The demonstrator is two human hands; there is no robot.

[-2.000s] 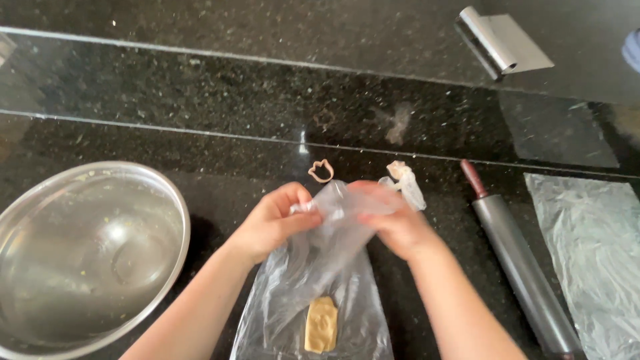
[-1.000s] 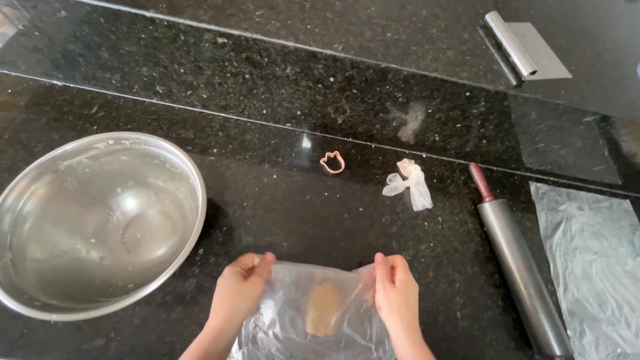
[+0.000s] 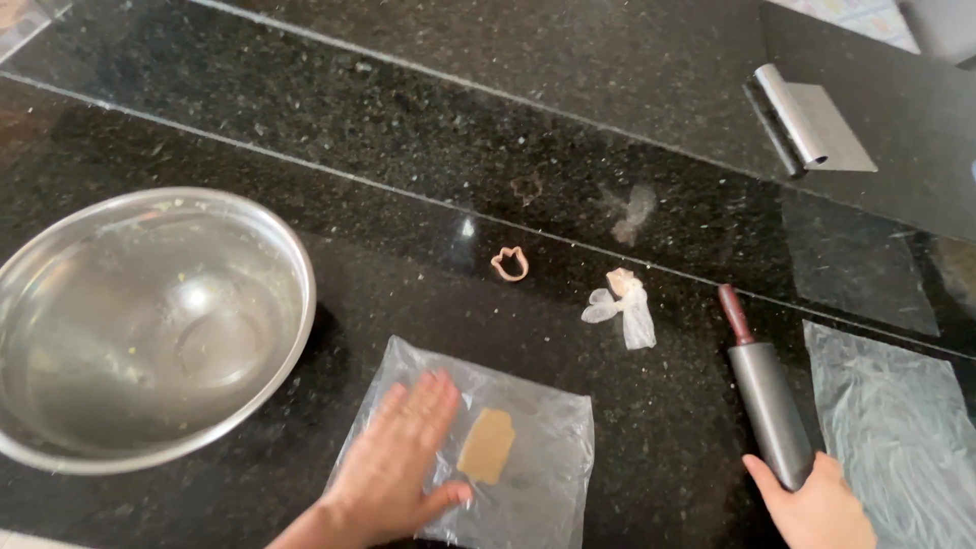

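Observation:
Clear plastic sheeting (image 3: 545, 427) lies on the dark speckled counter and covers a flat yellowish piece of dough (image 3: 488, 446). My left hand (image 3: 404, 450) is spread on the plastic just left of the dough, holding nothing. At the right, my right hand (image 3: 820, 503) grips the near end of a rolling pin (image 3: 770, 404) with a grey barrel and a dark red far handle; the near handle is hidden by the hand.
A large steel bowl (image 3: 301, 320) stands at the left. Beyond the plastic lie a small cookie cutter (image 3: 511, 264) and a knotted piece of plastic (image 3: 637, 316). Another plastic sheet (image 3: 900, 412) is at the right. A metal bench scraper (image 3: 827, 126) rests on the raised ledge behind.
Both hands have let go of the plastic's edge, which now lies over the dough. My left hand is flat on it; my right hand has moved right and taken hold of the rolling pin.

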